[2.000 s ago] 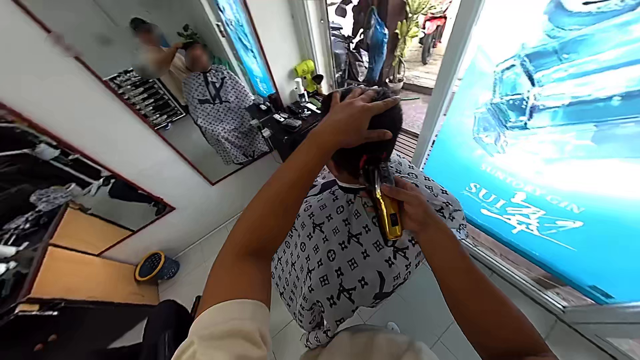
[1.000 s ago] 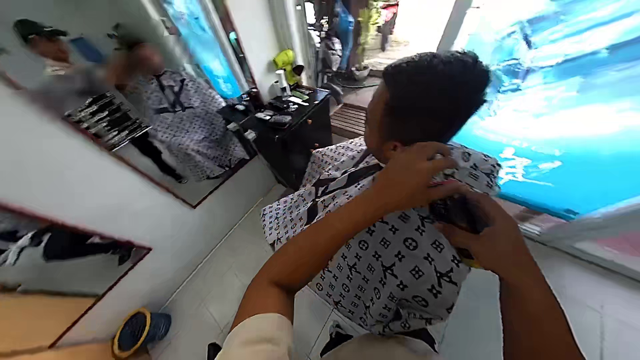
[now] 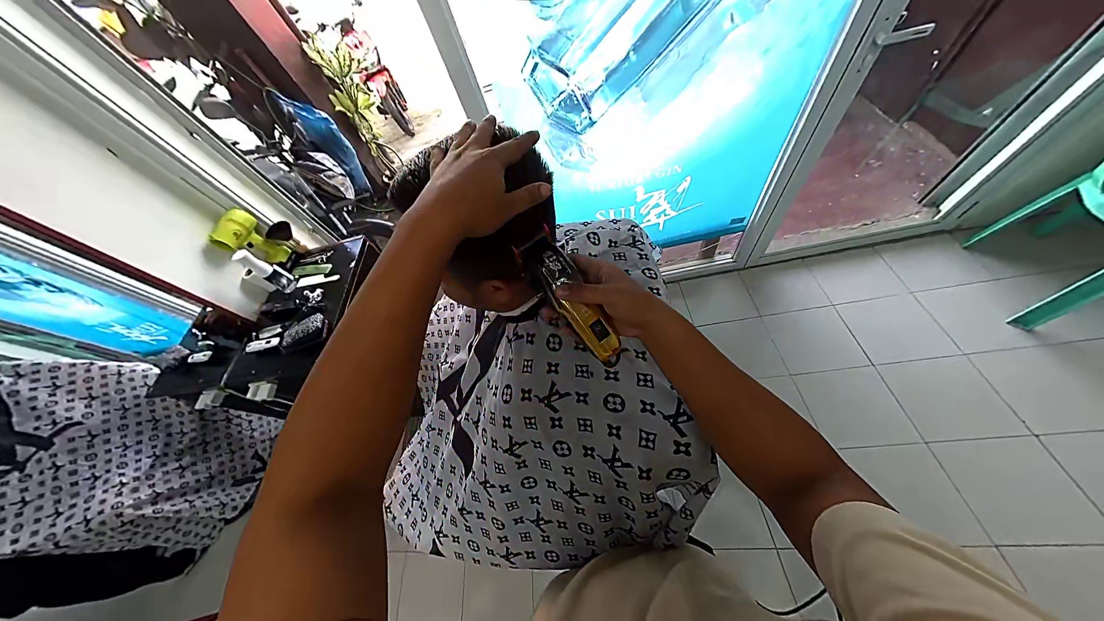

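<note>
A seated person in a black-and-white patterned barber cape [image 3: 552, 431] faces away from me. My left hand [image 3: 483, 185] lies spread on top of the person's head, its fingers apart over the short dark hair [image 3: 414, 181]. My right hand [image 3: 612, 297] grips a gold and black hair clipper [image 3: 586, 319]. The clipper's head points up and touches, or is very near, the hair at the back of the head, right of the ear [image 3: 498, 291]. A light neck strip shows at the collar. The clipper's cutting edge is hard to see against the dark hair.
At left a black counter [image 3: 345, 267] carries a brush [image 3: 304, 331], a white bottle [image 3: 259, 269] and small tools, near a lime-green hair dryer [image 3: 246, 235]. A mirror [image 3: 78, 302] stands beside it. Glass panels and a door run behind, with a green plastic chair [image 3: 1061, 297] at right.
A second ago both hands were together at the person's neck and shoulder. The left has moved onto the head's top, and the right holds the clipper up at the back hair. The view has shifted strongly.
</note>
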